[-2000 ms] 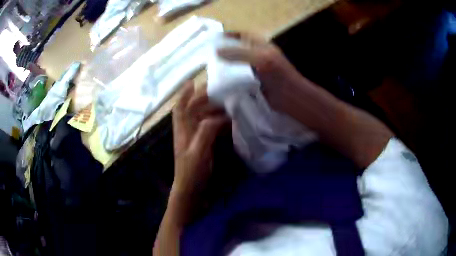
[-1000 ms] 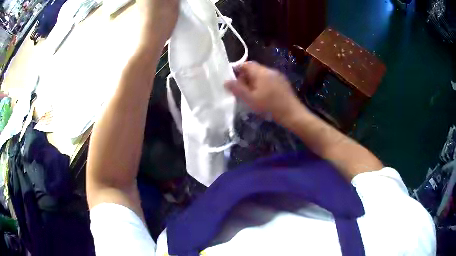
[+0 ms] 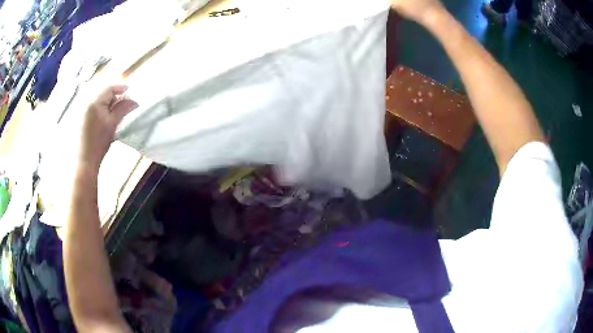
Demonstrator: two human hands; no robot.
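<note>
A white garment [image 3: 279, 104] is spread wide between my hands, over the table [image 3: 140, 170] and hanging past its front edge. My left hand [image 3: 112, 114] is at the garment's left corner, with thumb and fingers close together at the cloth. My right hand [image 3: 416, 8] is at the top edge of the picture, partly cut off, holding the garment's upper right corner. The bright table top and the white cloth on it blend together at the upper left.
A brown wooden stool [image 3: 432, 107] with pale spots stands on the green floor to the right. A heap of mixed cloth and scraps [image 3: 260, 195] lies below the table edge. Dark garments [image 3: 39, 273] hang at the left. Small thread snips [image 3: 224, 12] lie at the table's far part.
The narrow hanging garment with loose straps is now opened out wide. My left hand has moved left and down, my right hand up and right to the picture's top edge.
</note>
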